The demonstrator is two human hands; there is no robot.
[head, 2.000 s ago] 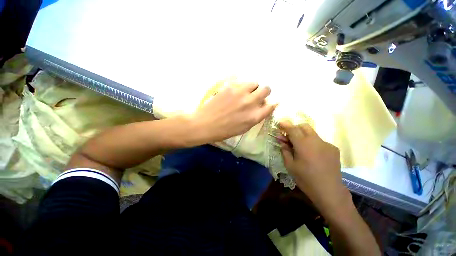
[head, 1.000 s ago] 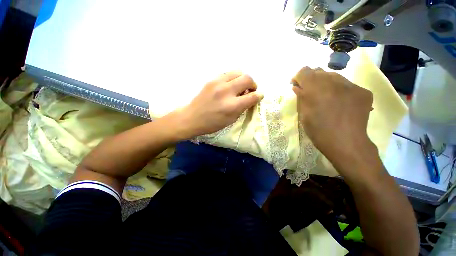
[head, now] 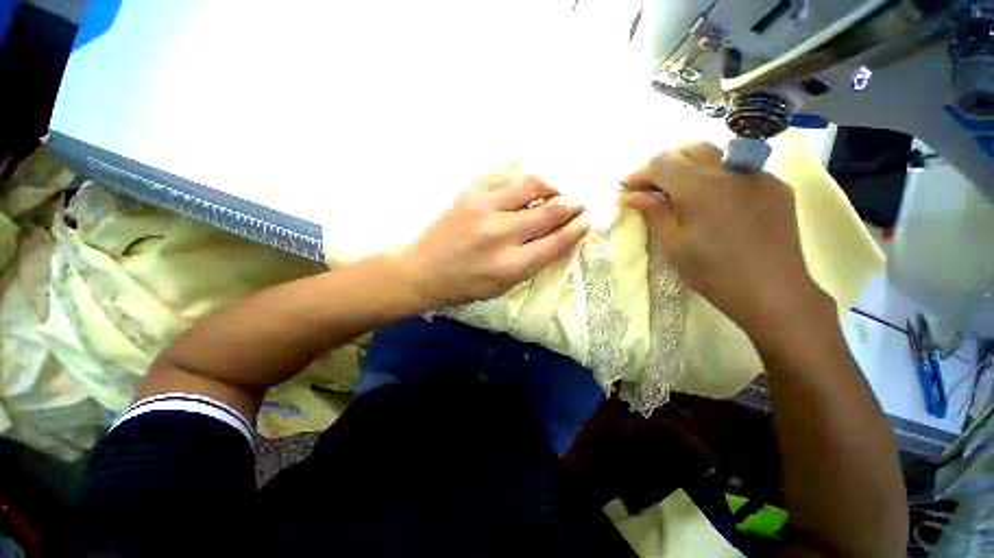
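The pale yellow garment fabric (head: 708, 332) lies over the table's front edge and hangs down, bleached white near the lamp. Two scalloped lace trim bands (head: 603, 311) run down it between my hands. My left hand (head: 491, 240) pinches the fabric at its fingertips, left of the lace. My right hand (head: 725, 223) pinches the fabric's upper edge right of the lace, just below the machine head. What lies between the fingertips is overexposed; I cannot tell if the right hand holds a tool.
The sewing machine head (head: 828, 65) with its round tension knob (head: 758, 114) is at upper right. Blue-handled snips (head: 929, 365) lie on the table at right. A heap of yellow garment pieces (head: 164, 294) is at left, below the scaled table edge (head: 196, 202).
My right hand has moved up and right from the lace to the fabric's upper edge. The lace bands are now spread apart and show more. My left hand has shifted only slightly.
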